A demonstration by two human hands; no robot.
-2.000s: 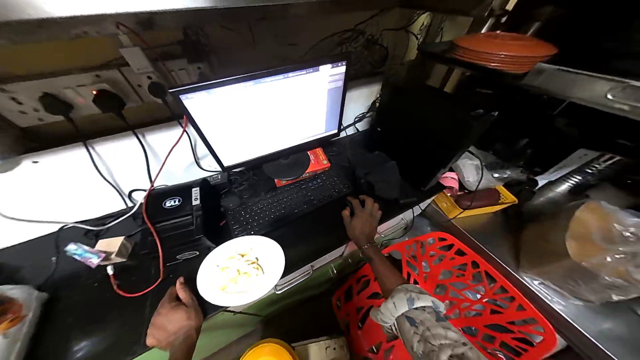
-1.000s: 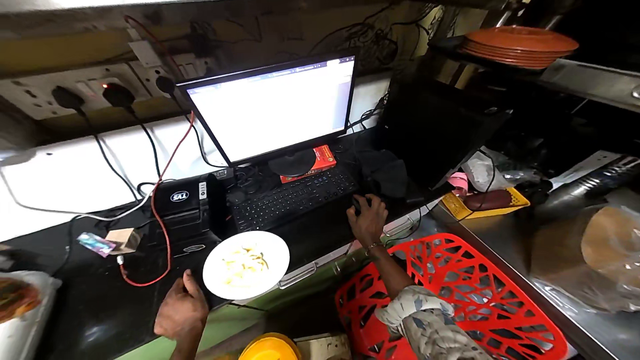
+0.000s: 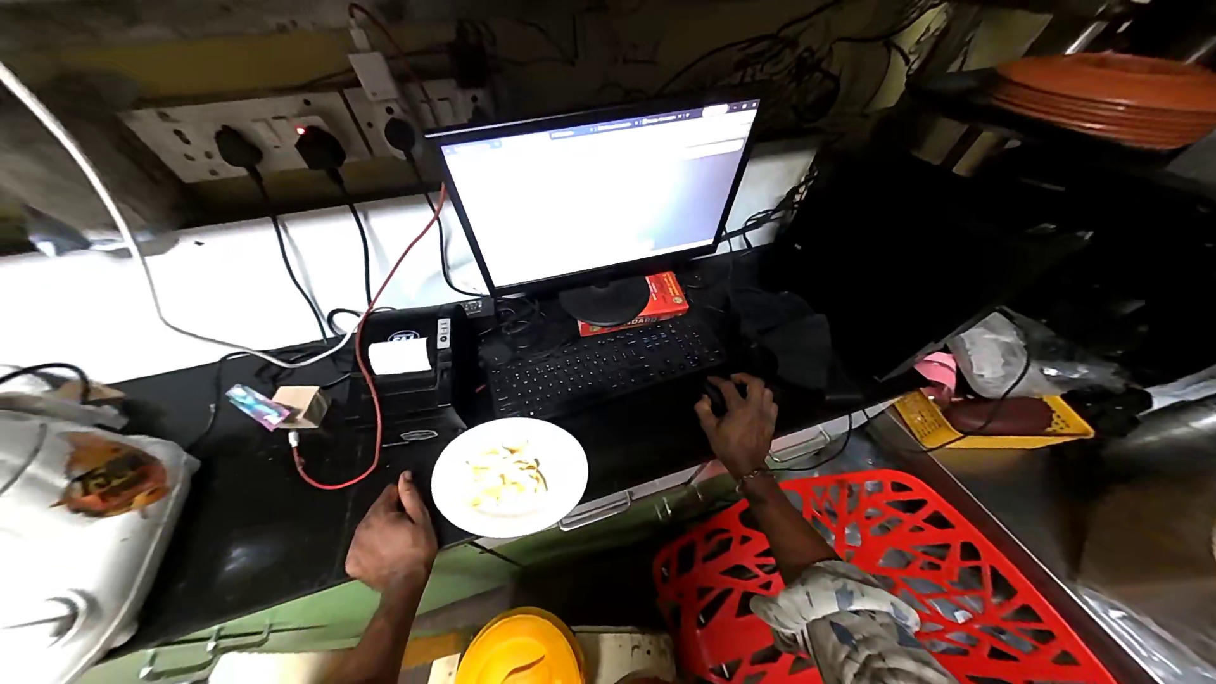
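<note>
My right hand (image 3: 739, 425) rests over a black computer mouse (image 3: 714, 397), right of the black keyboard (image 3: 608, 366). My left hand (image 3: 391, 534) lies at the front edge of the black desk with its fingers curled and thumb up; whether it holds anything cannot be seen. Just right of it is a white plate (image 3: 446, 480) with pale food pieces on it. Behind the keyboard stands a lit monitor (image 3: 608, 195), with a red box (image 3: 665, 294) by its base. A white paper slip (image 3: 399, 356) sticks out of the black receipt printer (image 3: 418, 394).
A red plastic chair (image 3: 684, 560) stands beside my right arm. Below the desk is a yellow container (image 3: 522, 651). A yellow basket (image 3: 1069, 427) sits to the right, a stack of orange plates (image 3: 1111, 95) above it. Cables and a small box (image 3: 304, 404) lie at the left, near a white package (image 3: 123, 570).
A white paper slip now shows at the receipt printer, where none showed before. Both hands stay in about the same places. The view has shifted left.
</note>
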